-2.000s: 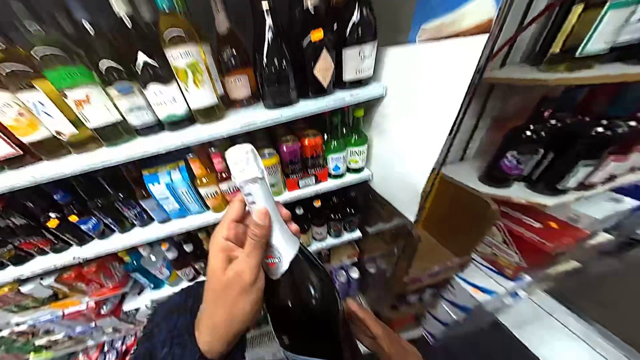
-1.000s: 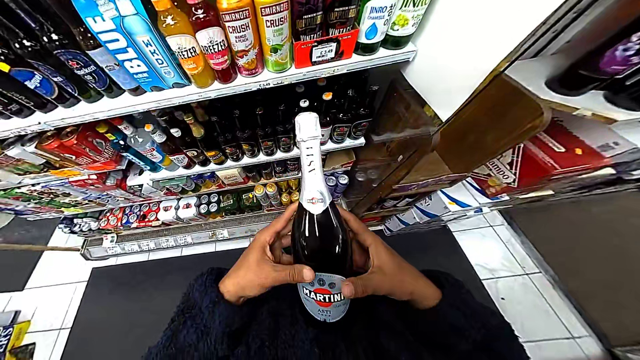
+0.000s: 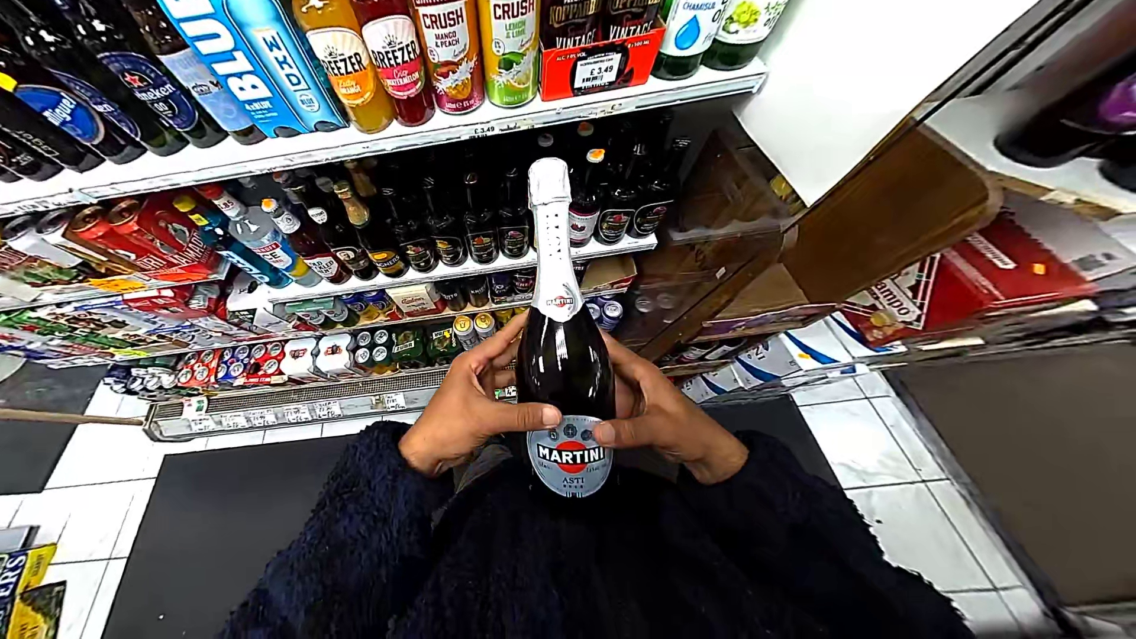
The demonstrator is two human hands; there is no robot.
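A dark sparkling wine bottle (image 3: 566,364) with a white foil neck and a round Martini label is held upright-looking before my chest, neck pointing away from me. My left hand (image 3: 479,390) wraps the bottle's left side, its thumb at the label's upper edge. From the right, my right hand (image 3: 666,413) grips the same bottle, thumb on the label's right edge. The fingers behind the glass are mostly hidden. Beyond the neck, small dark bottles (image 3: 479,222) stand on a shelf.
A white shelf (image 3: 399,138) above holds coloured drink bottles, cans and a red carton (image 3: 602,67). Lower shelves carry packs of cans (image 3: 293,359). At the right are a wooden shelf side (image 3: 887,204) and a red box (image 3: 994,262). Dark mats (image 3: 240,524) lie on white floor tiles (image 3: 914,524).
Two seconds ago my left hand held the bottle by its foil neck, tilted; both hands now hold its body, label towards me. The view has swung downward. Since one second ago, little differs.
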